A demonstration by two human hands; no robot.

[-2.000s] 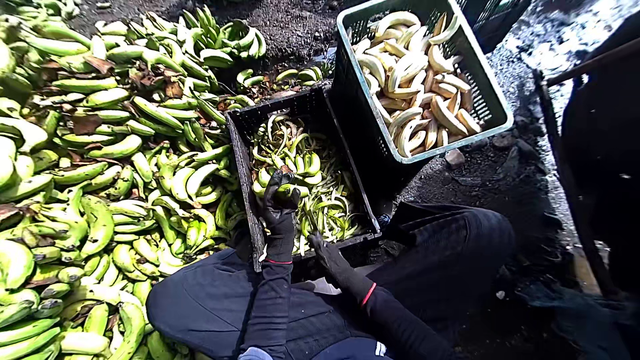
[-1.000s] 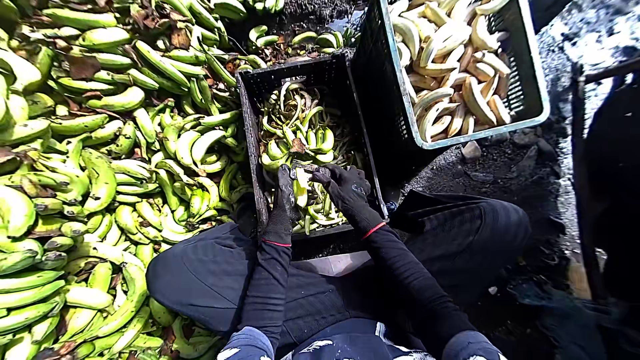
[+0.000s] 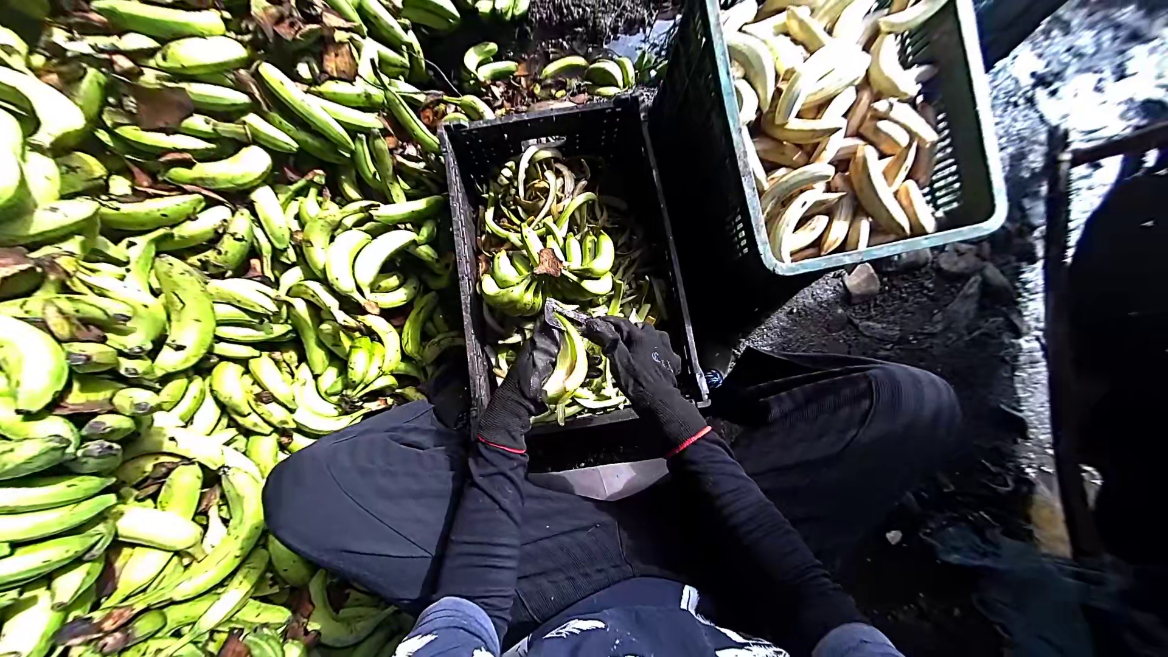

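A partly peeled green plantain (image 3: 568, 365) is held in my gloved left hand (image 3: 532, 372), over the near end of a black plastic crate (image 3: 461, 274). My gloved right hand (image 3: 644, 365) is closed around what looks like a small knife (image 3: 573, 315), its blade at the plantain's upper end. Just beyond both hands, a bunch of green plantains (image 3: 547, 269) rests in the crate on a heap of loose peels (image 3: 538, 187).
At the upper right stands a taller plastic crate (image 3: 867, 254) filled with peeled plantains (image 3: 821, 119). A large pile of green plantains (image 3: 219, 301) covers the left side. My crossed legs (image 3: 383, 511) border the black crate; stones (image 3: 861, 282) lie on dark ground at right.
Two seconds ago my right hand was lower and apart from my left; it has come up beside it. My left hand has moved down from the bunch. The view has shifted somewhat.
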